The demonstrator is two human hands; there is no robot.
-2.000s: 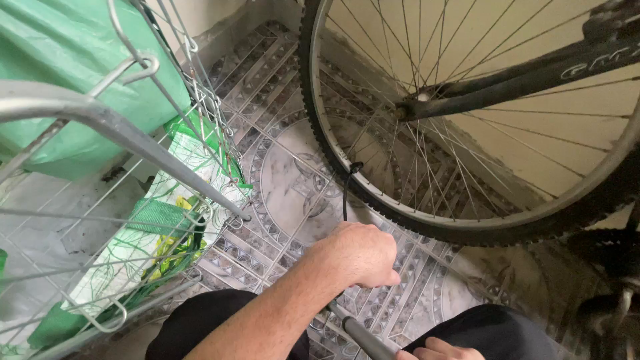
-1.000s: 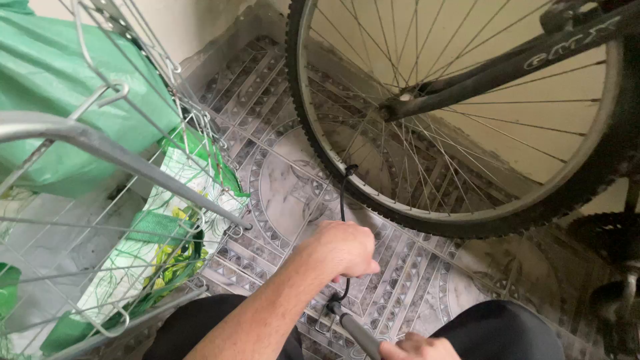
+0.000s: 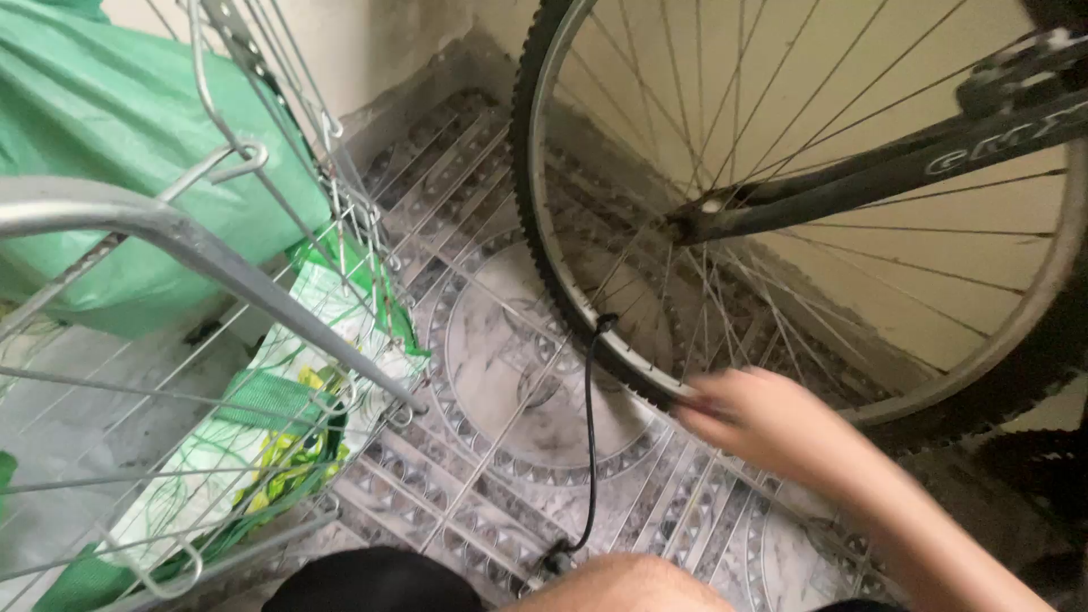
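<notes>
The bicycle wheel [image 3: 531,161], with its black knobbly tyre and spokes, stands upright on the right. A thin black hose [image 3: 591,442] runs from a connector [image 3: 606,322] at the rim down to a dark fitting [image 3: 557,554] near the bottom edge. My right hand [image 3: 722,412], blurred, is at the lower part of the tyre and rim, right of the connector; its fingertips are unclear. Only part of my left hand or wrist [image 3: 633,586] shows at the bottom edge, beside the fitting; its fingers and anything in them are hidden.
A metal wire basket or cart [image 3: 280,319] holding a green plastic bag [image 3: 127,170] and a green-and-white bag [image 3: 204,459] fills the left side. Walls meet in a corner behind the wheel, above the patterned tile floor [image 3: 544,374]. My dark-clothed knee [image 3: 374,582] is at the bottom.
My right hand has moved up from the grey pump barrel to the tyre. My left hand has moved down from beside the hose to the bottom edge. The barrel is out of sight.
</notes>
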